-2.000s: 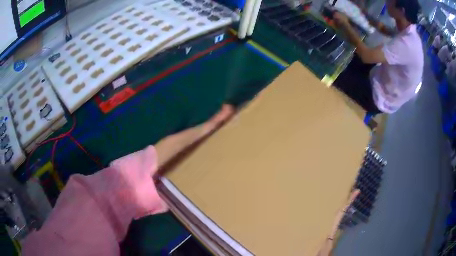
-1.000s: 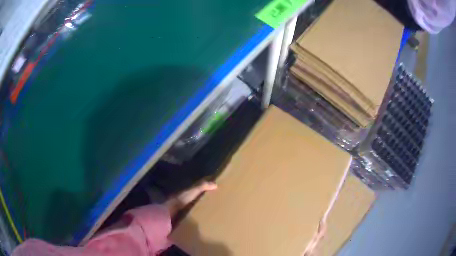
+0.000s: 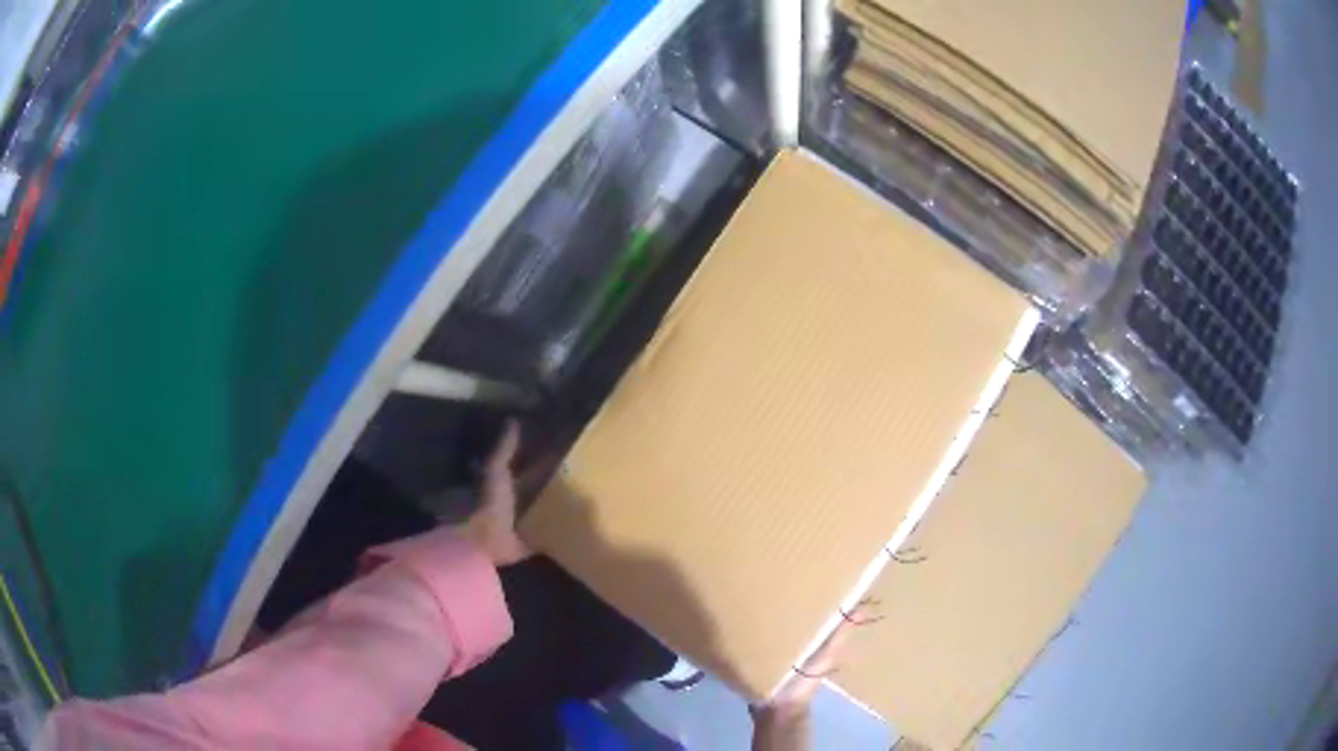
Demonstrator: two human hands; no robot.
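Note:
A brown cardboard sheet (image 3: 792,411) lies flat on a thin white foam edge, low beside the bench. My left hand (image 3: 499,506), in a pink sleeve, is at its lower left corner. One finger points up past the edge; the other fingers are hidden, so I cannot tell its grip. My right hand (image 3: 792,704) is at the lower right edge near the bottom of the picture, partly hidden, with fingers on the white edge. A second cardboard sheet (image 3: 1013,550) shows lower down on the right, with thin dark wisps along its edges.
The green mat (image 3: 162,264) and blue-taped bench edge (image 3: 330,360) are at left. Clear plastic trays and a white post (image 3: 782,74) stand behind. Stacked cardboard (image 3: 1027,74) is at upper right. A dark pocketed tray (image 3: 1218,264) is beside it, above the grey floor.
The cardboard-topped stack has gone from over the mat down beside the bench, between my hands. My left finger has come off its top. The view has swung down and right.

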